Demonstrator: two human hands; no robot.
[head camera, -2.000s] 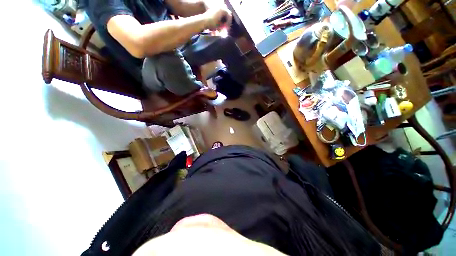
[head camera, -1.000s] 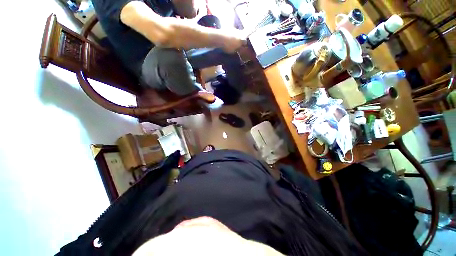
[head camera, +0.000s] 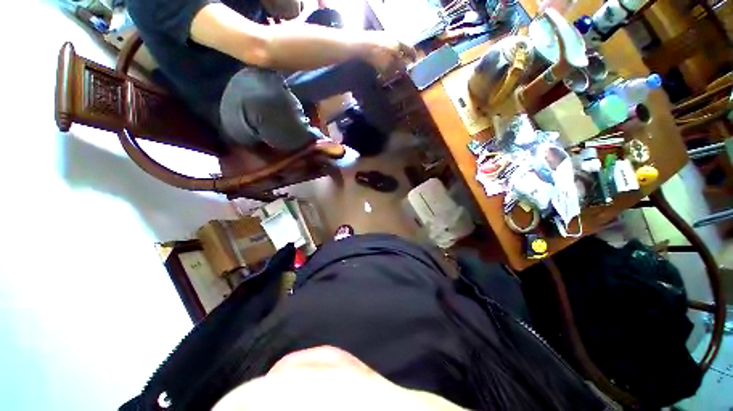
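Neither of my hands is in view. Bare skin at the bottom edge, above my black jacket, shows no fingers. A brown wooden table (head camera: 500, 230) stands ahead right. On it lie crumpled clear bags and a face mask (head camera: 567, 197), a tan tape roll (head camera: 522, 217), and a small yellow-and-black tape measure (head camera: 536, 246) at the near corner. A dark grey-blue pad (head camera: 434, 67) lies at the table's left edge. Behind the bags are a glossy brown curved piece (head camera: 492, 74) and a pale round dish (head camera: 554, 36).
A person in a dark T-shirt (head camera: 173, 68) sits in a carved wooden armchair (head camera: 108, 96), one hand (head camera: 391, 53) beside the pad. Cardboard boxes (head camera: 233, 243), a sandal (head camera: 376, 180) and a pale container (head camera: 434, 210) are on the floor. Black bags (head camera: 619, 313) lie below the table.
The seated person's forearm has extended right from above the lap toward the table edge; the hand is now close to the pad. The whole view has shifted slightly back and forth.
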